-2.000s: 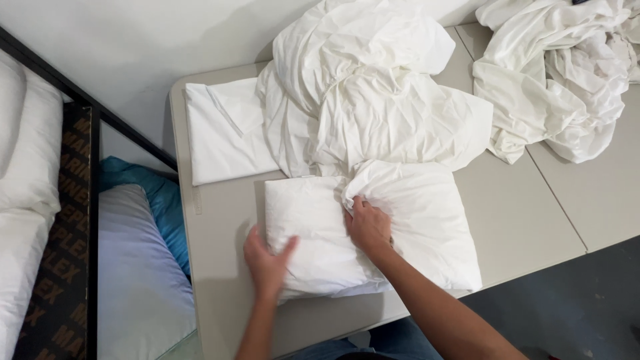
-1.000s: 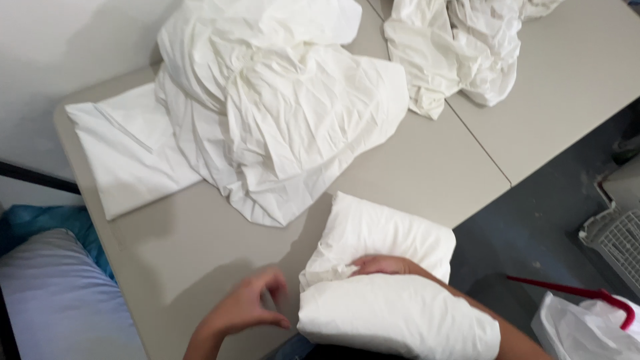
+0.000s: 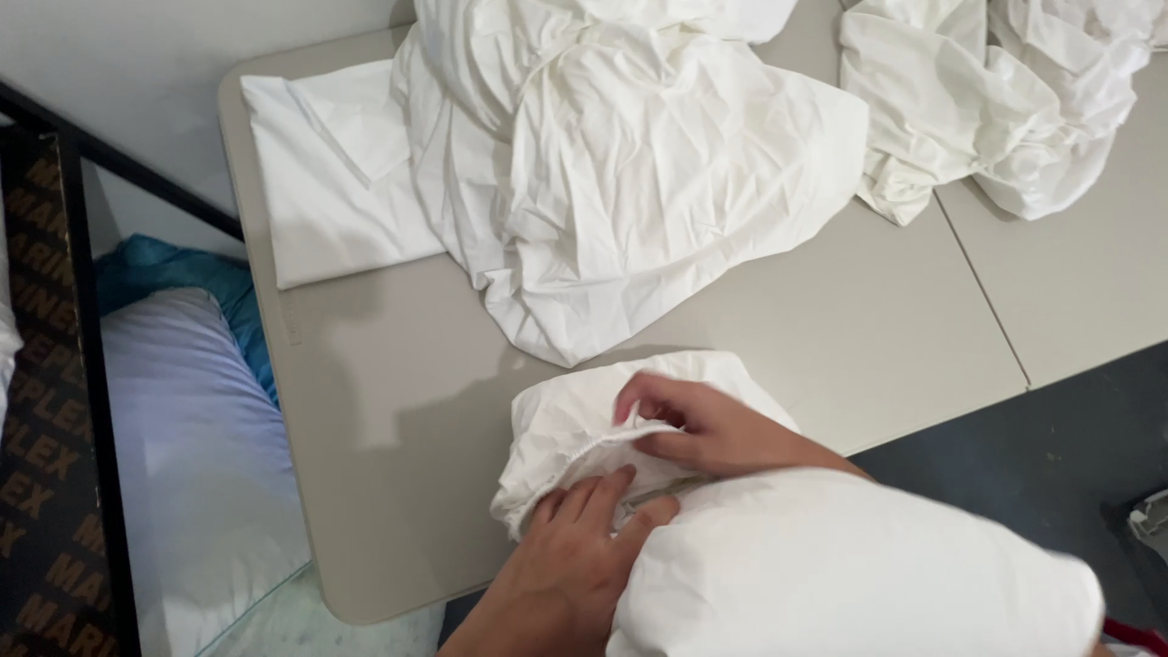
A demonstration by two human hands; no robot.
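Observation:
A folded white fabric bundle [image 3: 849, 566] lies at the table's front edge, its near half bulging toward me and its far half resting on the tabletop. Between the halves runs a gathered, elastic-looking edge. My right hand [image 3: 698, 424] pinches at that edge from the right, thumb and fingers curled about the cloth. My left hand [image 3: 593, 534] reaches in from below, its fingers in the fold and spread on the fabric; whether it grips is unclear. Beyond the bundle is a large crumpled white sheet [image 3: 630, 173], partly over a flat folded white cloth [image 3: 347, 201].
The grey folding table [image 3: 411, 438] has a seam at right, with another crumpled white cloth [image 3: 958, 100] near it. Left of the table, a pale pillow [image 3: 201, 438] and teal fabric [image 3: 173, 269] sit beside a black metal frame [image 3: 96, 392]. Dark floor [image 3: 1022, 493] shows at right.
My left hand, apart from the bundle one second ago, now lies in its fold. My right hand has come out over the gathered edge. The bundle was flatter on the table two seconds ago.

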